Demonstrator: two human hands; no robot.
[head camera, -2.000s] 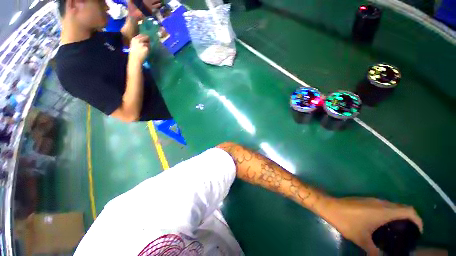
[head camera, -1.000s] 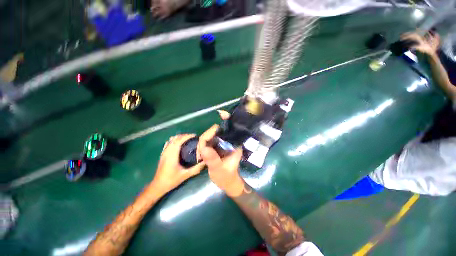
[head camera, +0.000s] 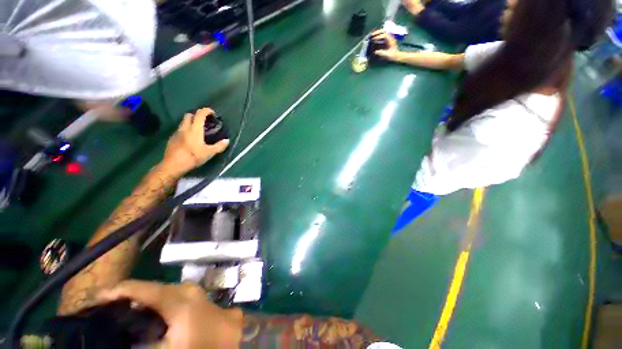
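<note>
My left hand (head camera: 185, 146) reaches forward over the green surface, its fingers around a black cylindrical unit (head camera: 215, 129). My right hand (head camera: 187, 315) is at the bottom left, closed around the thick black power driver (head camera: 112, 326), which is blurred and cut off by the lower edge. The driver's tip is not visible. The pale screw feeder (head camera: 211, 253), with a dark inside, stands between the two hands. Tiny silver specks lie to its right.
A black cable (head camera: 146, 219) arcs across the left side. A lit unit (head camera: 54, 256) stands at the far left. More dark units (head camera: 141, 117) stand near the pale rail. A white translucent sheet (head camera: 82, 48) fills the upper left. A person in white (head camera: 491, 146) sits at the right.
The view has turned. My hands, close together at one unit before, are now far apart: the left farther out with a unit, the right low around the driver. The silvery coils have left the view.
</note>
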